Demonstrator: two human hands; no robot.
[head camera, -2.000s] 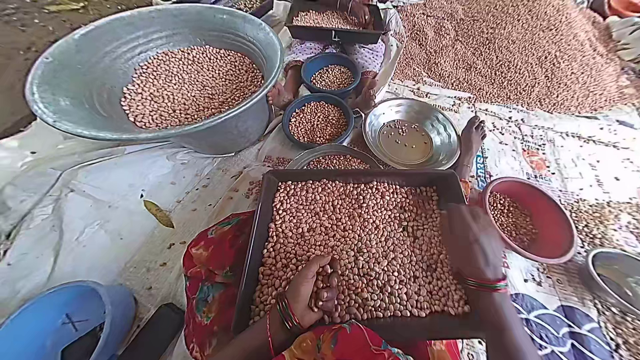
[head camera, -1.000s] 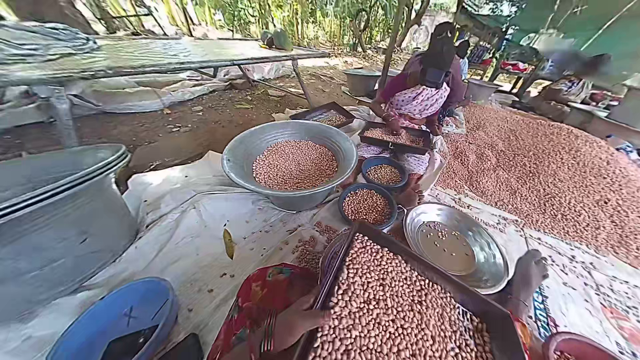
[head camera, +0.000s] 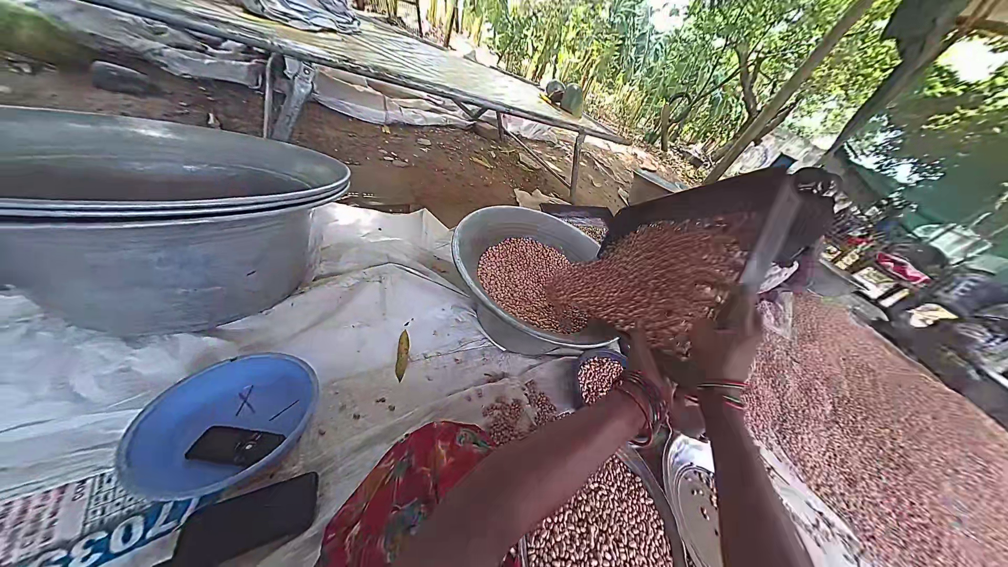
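Both hands hold a dark rectangular tray (head camera: 697, 189), lifted and tilted to the left. Peanut kernels (head camera: 661, 276) slide off it into a large metal basin (head camera: 504, 323) that holds a heap of the same kernels (head camera: 520, 276). My left hand (head camera: 650, 362), with bangles at the wrist, is at the tray's near lower edge, its fingers partly hidden. On the tray's right side, my right hand (head camera: 724, 346) grips the rim. Just below the tray are a small bowl of kernels (head camera: 600, 378) and, under my forearms, a wider vessel of kernels (head camera: 602, 512).
Large stacked metal tubs (head camera: 157, 268) stand at left. A blue plastic basin (head camera: 157, 425) holds a dark object, with a black flat object (head camera: 244, 520) beside it. A metal plate (head camera: 693, 496) lies near my right forearm; a big kernel heap (head camera: 874, 425) spreads at right.
The tray has gone from over my lap up to the metal basin and tipped, and kernels now pour from it. The view has swung left and up.
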